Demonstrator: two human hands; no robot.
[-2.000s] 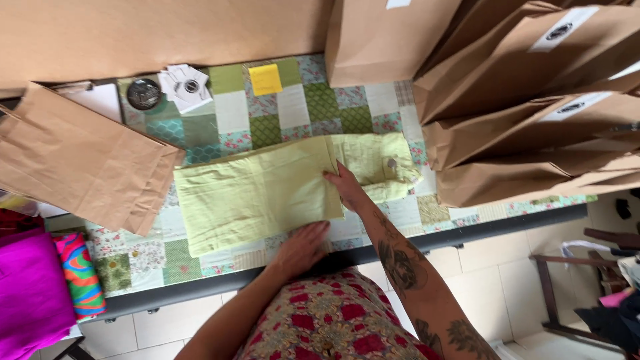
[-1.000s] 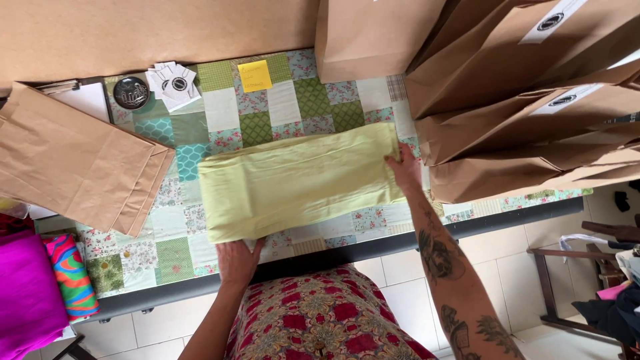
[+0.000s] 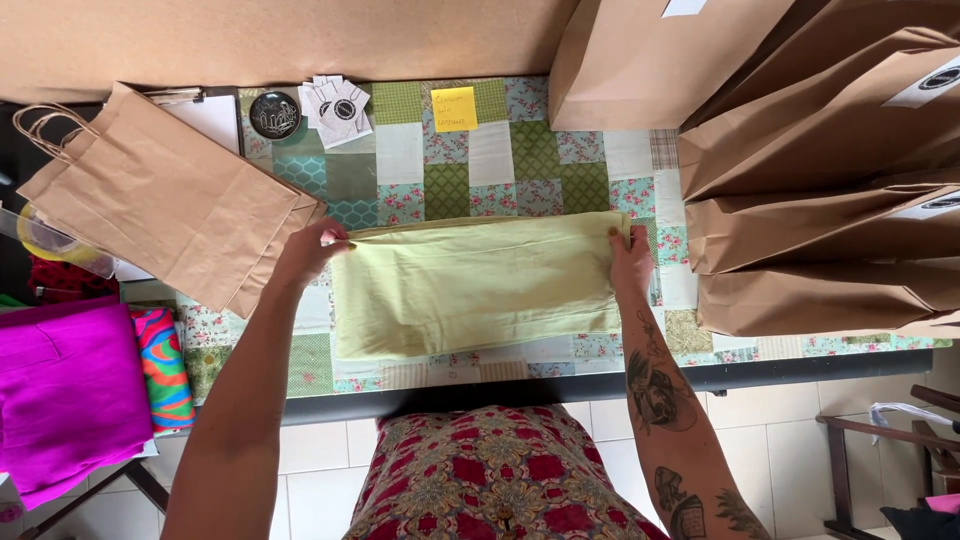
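A pale green folded cloth [image 3: 480, 285] lies as a long rectangle across the patchwork table cover [image 3: 491, 202]. My left hand [image 3: 313, 251] pinches its upper left corner between thumb and fingers. At the upper right corner, my right hand [image 3: 630, 259] grips the edge, thumb on top and fingers partly hidden beneath or behind the cloth. Both hands are at the short ends, and the fabric between them lies nearly smooth with slight creases.
Flat brown paper bags [image 3: 172, 195] overlap a clipboard [image 3: 214, 120] at left. Near them are a dish of paper clips [image 3: 275, 115], printed tags [image 3: 337, 112] and a yellow sticky note [image 3: 454, 109]. Upright paper bags [image 3: 810, 300] line the right; magenta fabric [image 3: 71, 397] sits lower left.
Two seconds ago the cloth's right part was folded unevenly; now it is a smooth rectangle. My left hand has moved from the near edge to the upper left corner, my right hand to the right end.
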